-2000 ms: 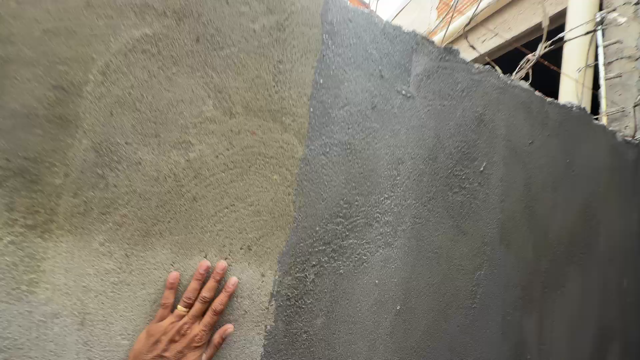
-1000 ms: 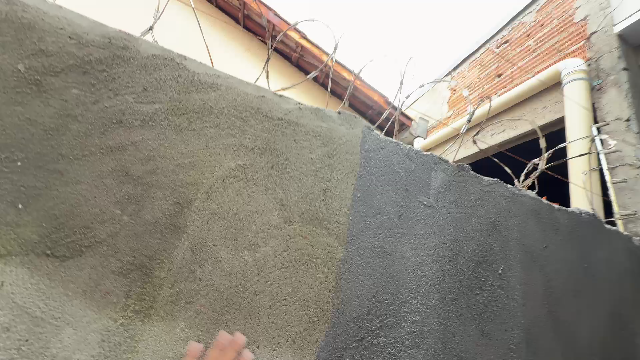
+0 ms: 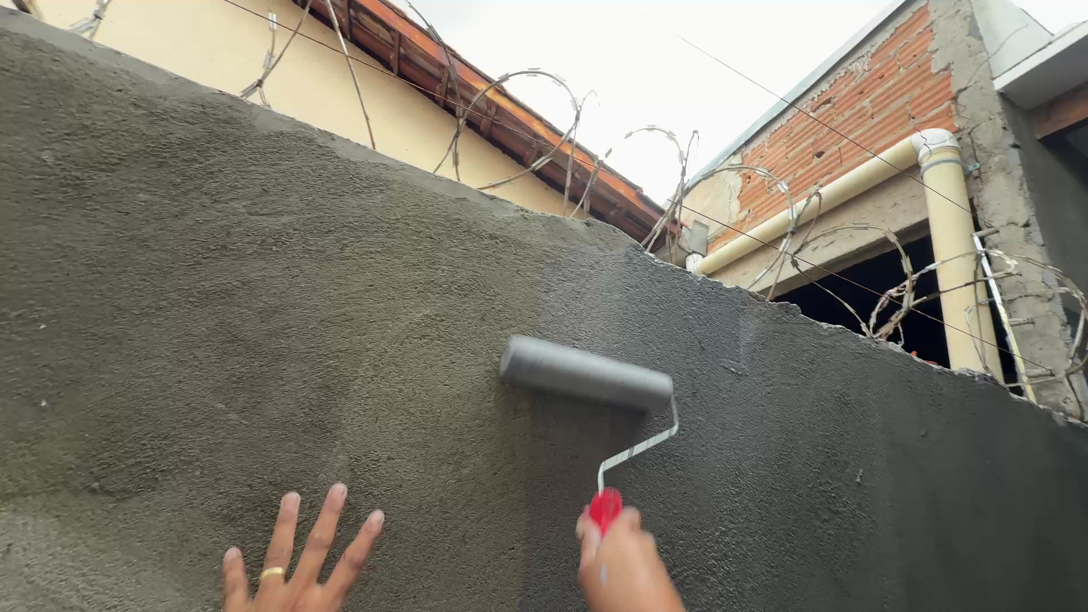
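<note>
My right hand [image 3: 627,561] grips the red handle [image 3: 606,508] of a paint roller at the lower middle. The grey roller sleeve [image 3: 586,374] lies tilted across the rendered wall, over the edge between the lighter grey-brown render [image 3: 255,297] and the dark grey coated part [image 3: 765,442]. A bent metal frame joins the sleeve to the handle. To the left, my left hand [image 3: 297,569], with a gold-coloured ring on one finger, is at the wall surface with its fingers spread; it holds nothing.
Coils of razor wire [image 3: 578,127] run along the wall's sloping, uneven top edge. Behind it are a cream building [image 3: 187,59] with a wooden roof edge [image 3: 510,110], a brick wall [image 3: 841,110] and a thick cream pipe [image 3: 956,246].
My right hand and the paint roller have come into view. More of my left hand shows than one second ago. The view has tipped upward since two seconds ago.
</note>
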